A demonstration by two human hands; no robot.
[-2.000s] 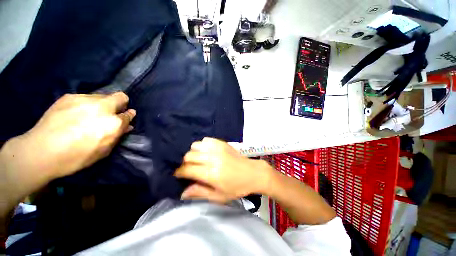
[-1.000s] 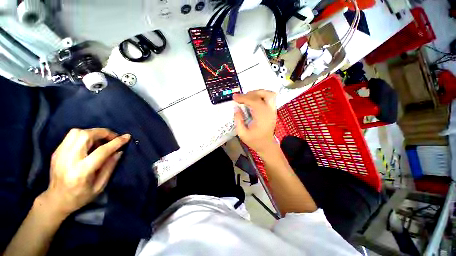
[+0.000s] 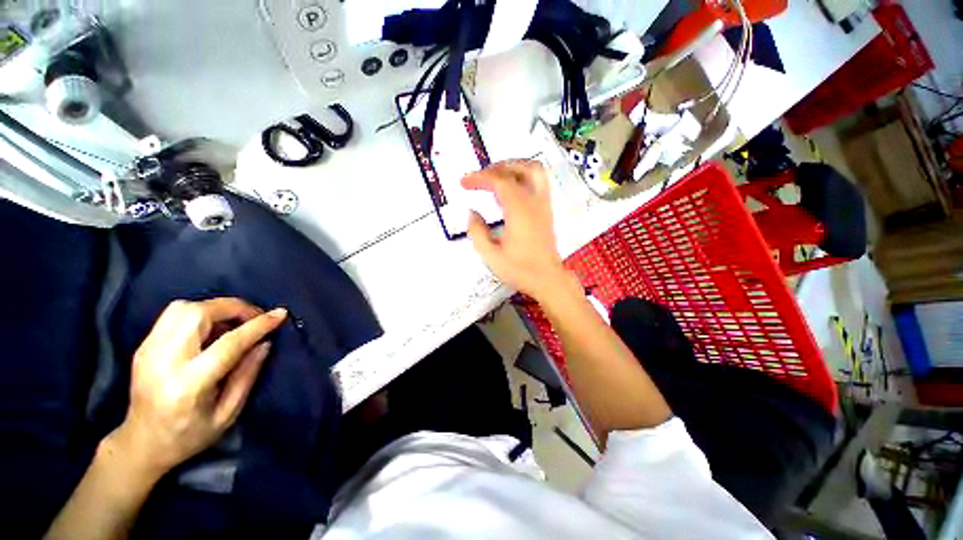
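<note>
The navy garment (image 3: 253, 264) lies at the left, below the sewing machine head, with a small dark mark beside my left fingertips. My left hand (image 3: 201, 380) is on the cloth, its thumb and a fingertip close together; whether cloth is pinched between them cannot be told. The smartphone (image 3: 456, 158) lies on the white table, its screen now mostly white with red marks along the sides. My right hand (image 3: 517, 227) is over the phone's lower end, fingers apart and empty. The needle area is not visible.
The machine head (image 3: 211, 53) spans the upper left. Black-handled snips (image 3: 306, 137) lie left of the phone. Dark strips (image 3: 570, 53) hang over the phone's top. A parts box (image 3: 676, 127) stands at right. A red basket (image 3: 697, 274) is beyond the table's front edge.
My right hand left the garment and moved to the phone. The view swung right. The phone screen went from a dark chart to mostly white. My left hand stayed on the cloth.
</note>
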